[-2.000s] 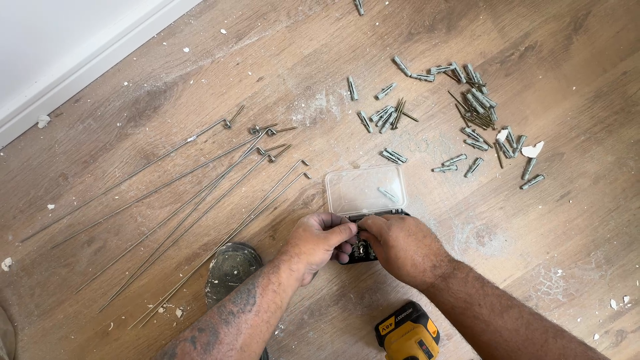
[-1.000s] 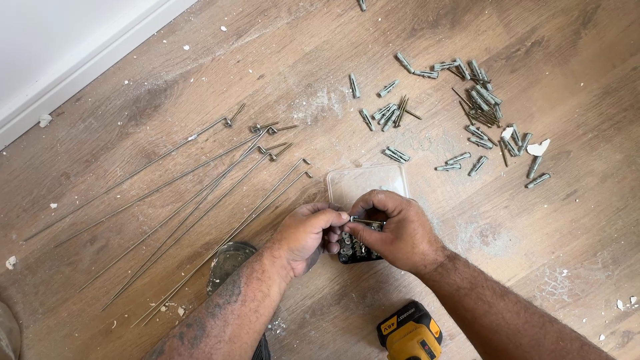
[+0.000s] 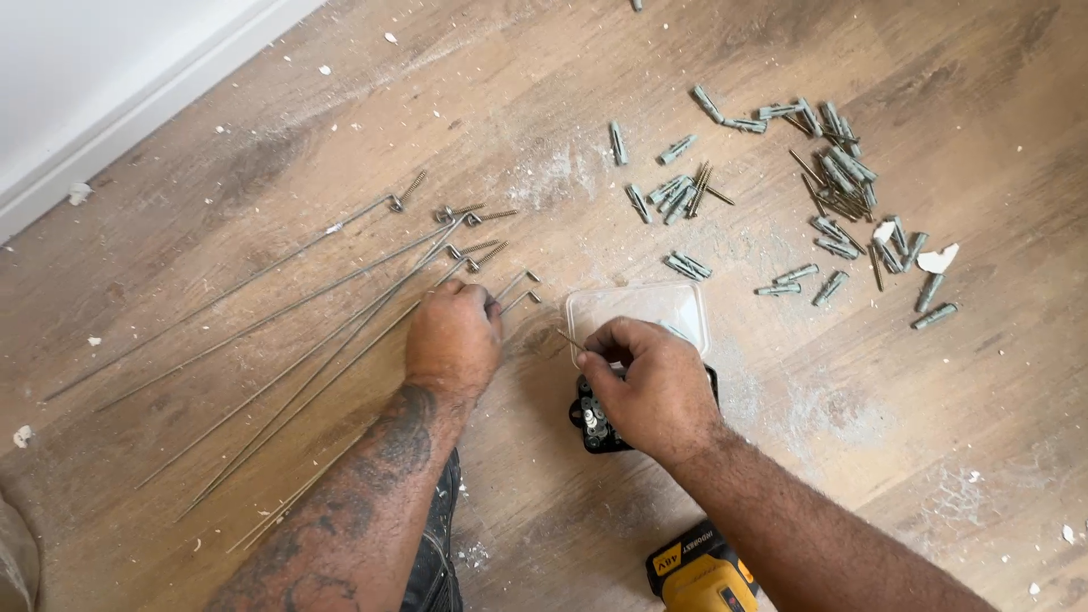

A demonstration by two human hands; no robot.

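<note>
Between the thumb and fingers of my right hand [image 3: 650, 382] is a thin brass-coloured screw [image 3: 571, 340], its tip pointing up and left. That hand hangs over a small black box [image 3: 595, 412] of washers and small metal parts, whose clear plastic lid [image 3: 637, 299] lies folded back. My left hand [image 3: 455, 336] is over the hooked ends of long thin metal rods [image 3: 297, 302]; its fingertips are partly hidden, so its hold is unclear. Several rods have a screw [image 3: 414, 187] through the bent end. Two hooked ends [image 3: 531, 276] beside my left fingers show no screw.
Grey wall plugs [image 3: 850, 166] and screws [image 3: 701, 191] lie scattered at upper right on the wood-look floor. A yellow and black cordless tool [image 3: 705, 574] sits at the bottom, a black shoe [image 3: 438, 544] left of it. A white skirting board [image 3: 161, 106] runs along the upper left.
My hands were together over the black box; they are now apart. My left hand has moved left to the rods, while my right stays near the box with the screw.
</note>
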